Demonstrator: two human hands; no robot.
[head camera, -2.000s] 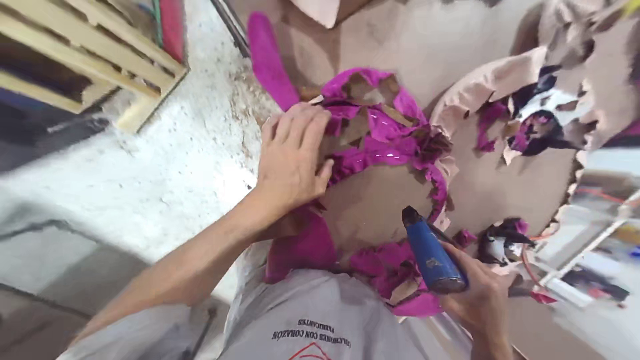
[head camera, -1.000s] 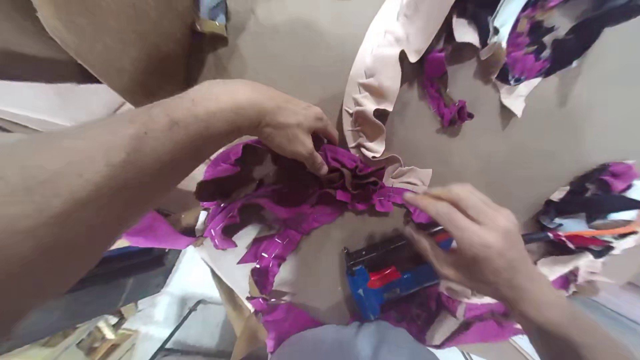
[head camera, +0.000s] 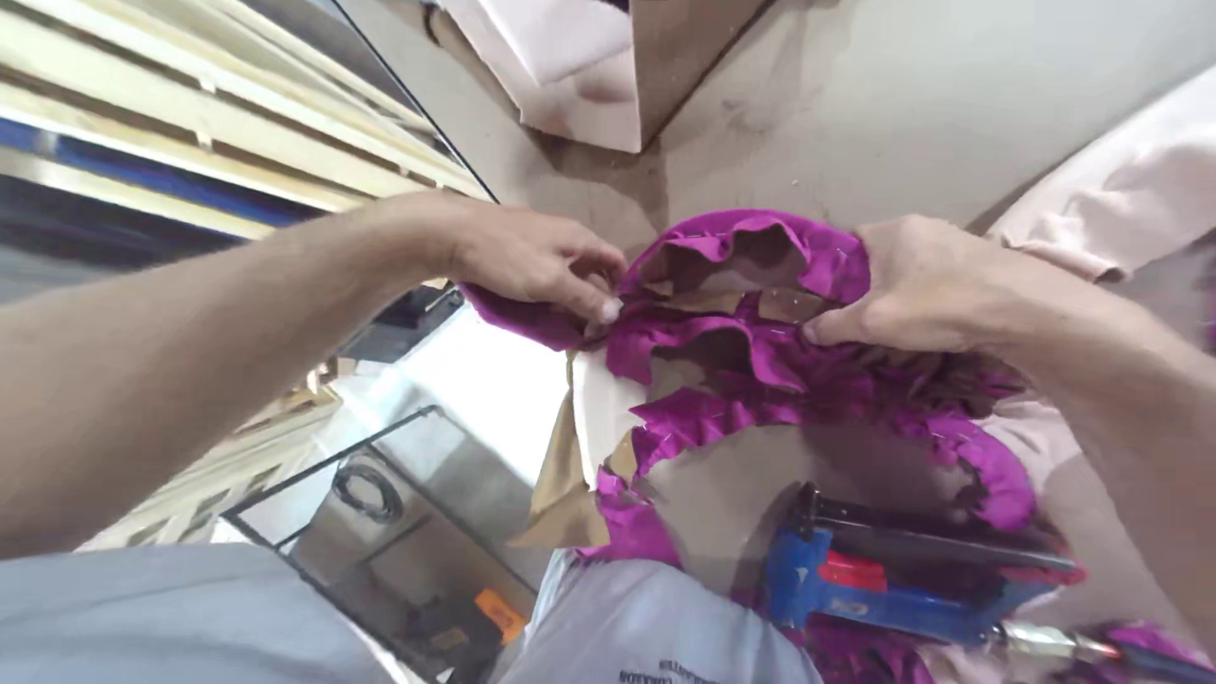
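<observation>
Magenta fabric (head camera: 703, 418), cut and gathered with staples along its edges, lies over brown board in front of me. My left hand (head camera: 551, 271) pinches its left end between thumb and fingers. On the right, my right hand (head camera: 902, 285) grips a raised loop of the same fabric, thumb below and fingers behind it. Below my right hand a blue and black pneumatic stapler (head camera: 883, 579) with a red part lies on its side, an air hose fitting at its right end. Neither hand touches it.
Pale pink fabric (head camera: 1130, 180) lies at the right. A pink-covered panel (head camera: 579, 95) stands at the top. Wooden slats (head camera: 190, 104) are at the upper left, and a dark metal frame (head camera: 332, 475) is below the work's left edge.
Two seconds ago my right hand held the stapler; now the stapler lies down and that hand grips the magenta fabric. My left hand has moved to the fabric's left end. The view has shifted.
</observation>
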